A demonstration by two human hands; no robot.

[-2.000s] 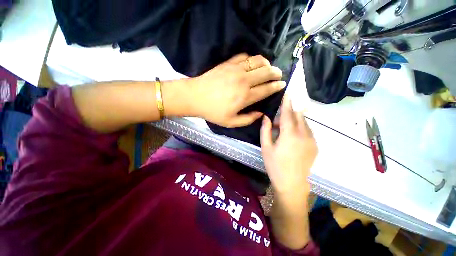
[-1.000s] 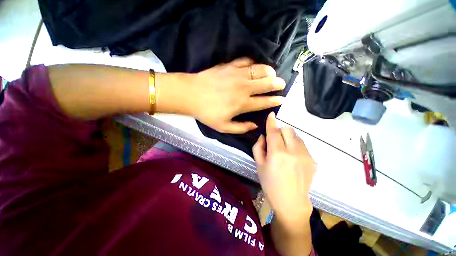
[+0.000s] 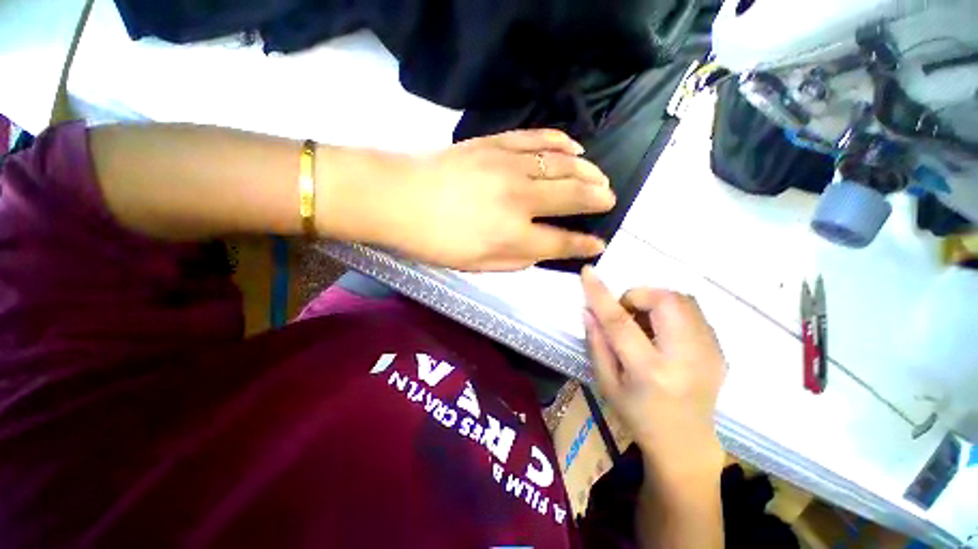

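Note:
A large black garment (image 3: 633,139) lies on the white table, its straight hem edge (image 3: 647,172) running up to the presser foot area (image 3: 686,91) of the sewing machine. My left hand (image 3: 483,201) lies palm down on the garment's near end, fingers slightly spread, fingertips near the hem edge. My right hand (image 3: 660,359) is just below, its fingers partly curled and one fingertip close to the cloth's near corner. Whether it pinches any cloth cannot be told. The needle is not clearly visible.
The white machine head (image 3: 794,43) with a grey-blue round knob (image 3: 850,212) is at upper right. A smaller black cloth piece (image 3: 756,145) lies under it. Red-handled snips (image 3: 814,338) lie on the right. A measuring tape (image 3: 461,308) runs along the near edge.
The garment's near end has drawn up toward the machine, baring the table edge below my left hand. My right hand has come away from under the cloth, its fingers more curled.

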